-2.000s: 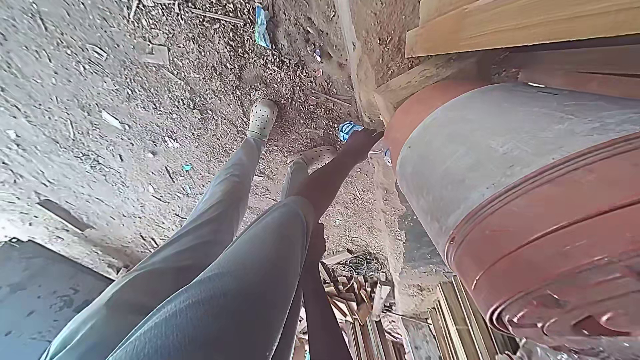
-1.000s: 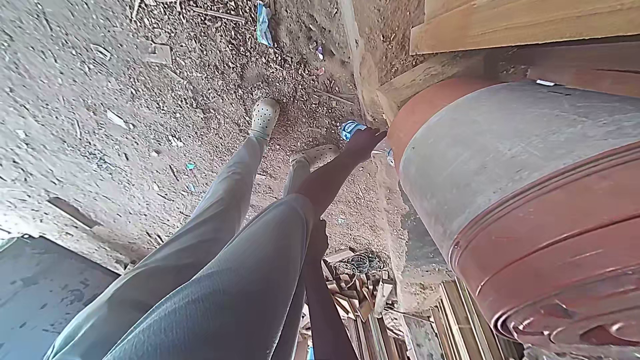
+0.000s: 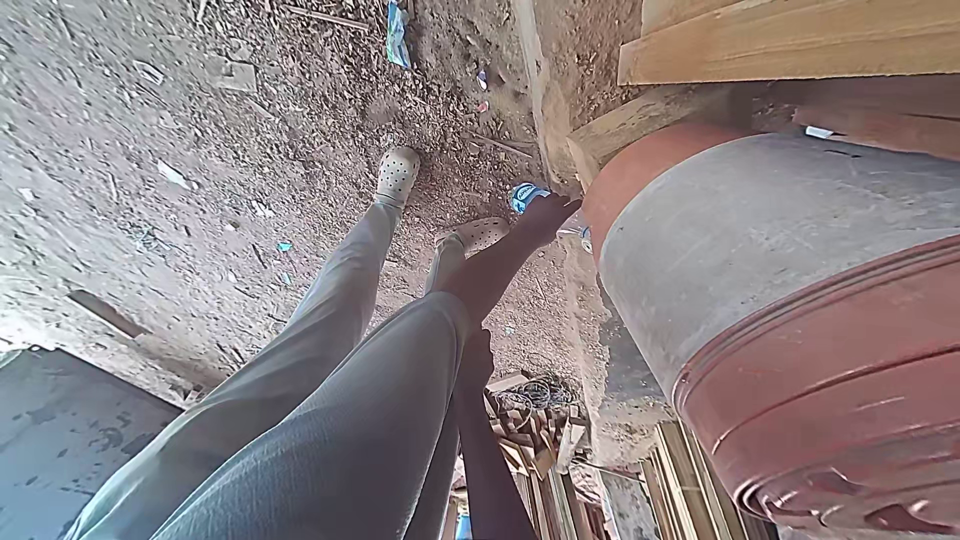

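My left hand (image 3: 553,213) reaches out with extended fingers, their tips at or very near the rim of a large red-brown and grey cylinder (image 3: 735,240); contact is unclear. No held object shows in it. A blue-and-white labelled plastic bottle (image 3: 527,196) appears right beside the fingers, seemingly lower down on the ground. My right hand (image 3: 477,360) hangs below the left forearm, close to the grey cloth over my limb; its fingers are dark and partly hidden, so its grip cannot be made out.
Pale perforated clogs (image 3: 397,176) stand on ground strewn with chips. Thick wooden boards (image 3: 787,45) lie at upper right above the cylinder. Wood offcuts (image 3: 536,442), a tangle of wire (image 3: 541,391) and stacked slats (image 3: 690,480) are lower down. A dark flat panel (image 3: 75,442) occupies the lower left.
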